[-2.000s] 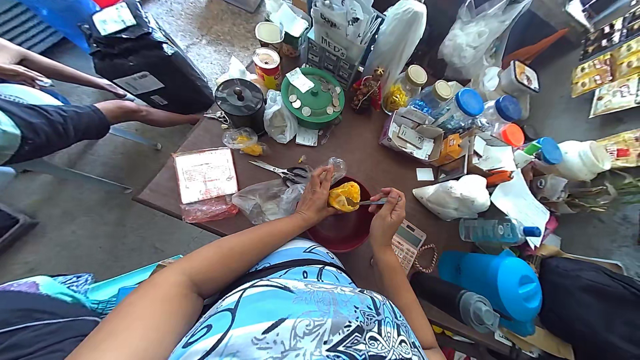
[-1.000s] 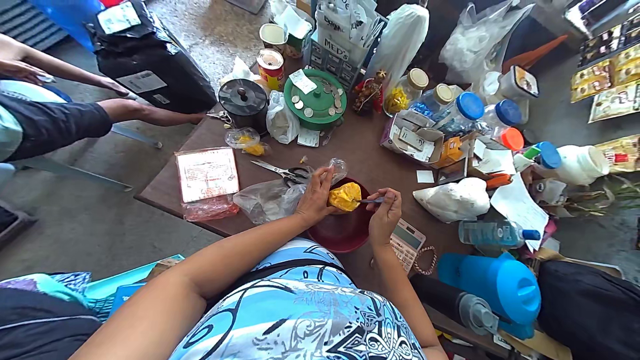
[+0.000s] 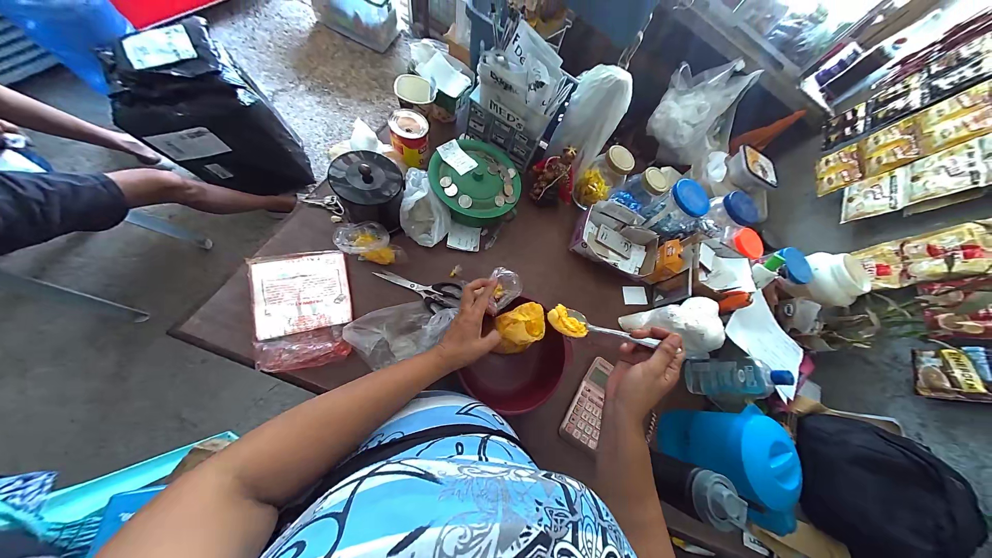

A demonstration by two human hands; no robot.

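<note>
My left hand [image 3: 469,329] holds a yellow, rounded, hollowed-looking piece [image 3: 521,327], possibly fruit, over a dark red bowl [image 3: 515,384]. A metal spoon [image 3: 620,333] is in my right hand [image 3: 647,372], its tip carrying a yellow soft lump [image 3: 567,321] just right of that piece. Beyond my left fingers is a small clear plastic container [image 3: 505,288] with yellow bits. Black-handled scissors [image 3: 422,290] and a crumpled clear plastic bag [image 3: 399,335] lie left of my left hand. Beside my right wrist is a pink calculator [image 3: 587,407].
A green lid with coins [image 3: 474,182] and a dark pot [image 3: 366,186] stand at the back. Jars [image 3: 690,200], a white bag [image 3: 682,324] and a blue pitcher [image 3: 732,457] are on the right. At the left, another person's leg [image 3: 201,194] is near a black wrapped parcel [image 3: 205,116].
The spoon's tip was in or against the yellow piece; it is now out to the right, with a yellow lump on it. My right hand has moved right. My left hand keeps hold of the piece.
</note>
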